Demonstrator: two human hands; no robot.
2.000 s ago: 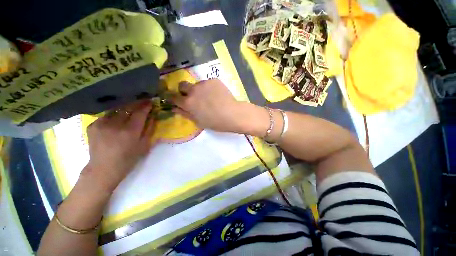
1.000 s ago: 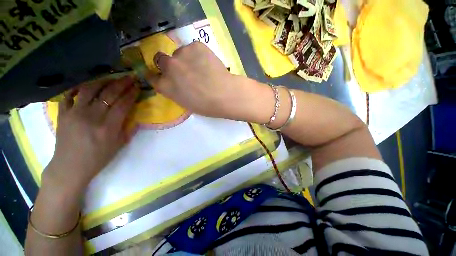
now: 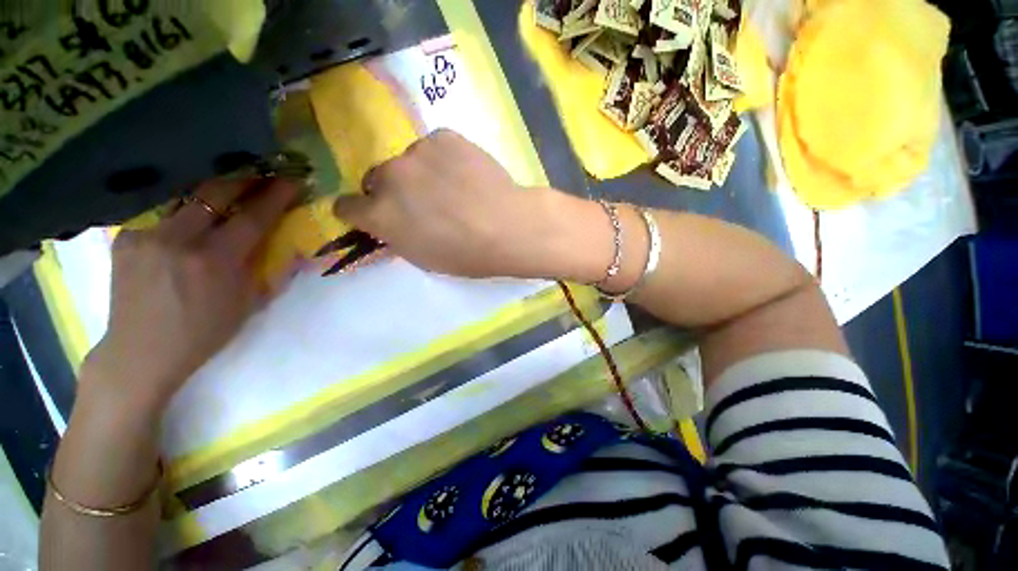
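Observation:
A yellow fabric piece [image 3: 363, 117] lies on the white sheet [image 3: 324, 363] beside the machine head [image 3: 145, 156], partly hidden by my hands and the head. My left hand [image 3: 184, 290] is at the left, with its fingertips at the machine head's edge and its thumb side against the yellow fabric, which it holds. My right hand [image 3: 458, 212] rests over the fabric's right part. It holds dark snips [image 3: 352, 252], whose pointed blades stick out to the left below the fingers, slightly apart. The needle area is hidden.
A heap of cream and brown labels [image 3: 675, 84] lies on yellow cloth [image 3: 608, 151] at the upper right. A stack of yellow panels [image 3: 865, 106] is at the far right. A red-brown cord [image 3: 597, 346] runs from beneath my right wrist to my lap. Handwritten notes [image 3: 95, 73] are on the machine.
The snips' blades have come into view below my right hand. My left hand has moved slightly left and down. The yellow piece has shifted, and its rounded lower edge has changed shape.

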